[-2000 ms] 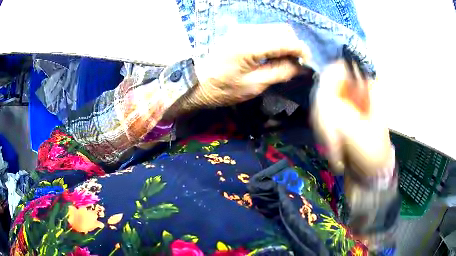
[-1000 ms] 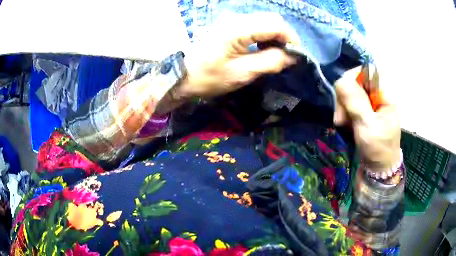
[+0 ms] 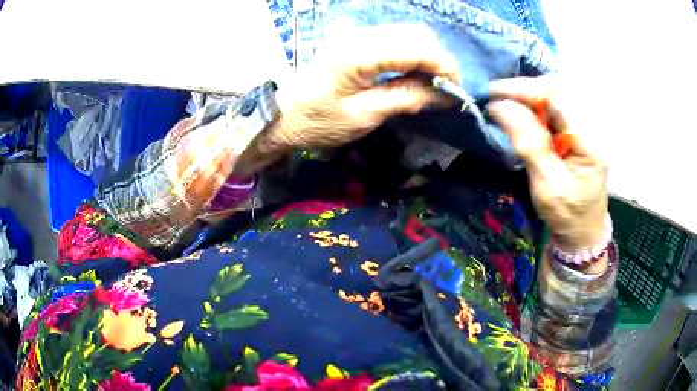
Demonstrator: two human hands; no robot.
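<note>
A blue washed denim garment [image 3: 489,38] lies over the front edge of the white table, with its stitched hem hanging towards my lap. My left hand [image 3: 359,99] pinches the hem edge between thumb and fingers, palm turned down. My right hand [image 3: 562,168] is beside the hem, to its right. It holds the orange-handled snips [image 3: 563,144] in the palm; only orange parts show and the blades are hidden. The right thumb and fingertips are at the hem edge, but whether they grip the cloth is unclear.
A white tabletop [image 3: 153,38] spans the top. Below it on the left is a blue bin [image 3: 65,187] with grey scraps [image 3: 88,130]; on the right is a green perforated crate [image 3: 649,256]. A dark floral apron [image 3: 283,298] covers my lap.
My right hand moved away from the hem to the right, then came back in to the edge. The hem edge has shifted slightly. My left hand has moved a little left and keeps its pinch.
</note>
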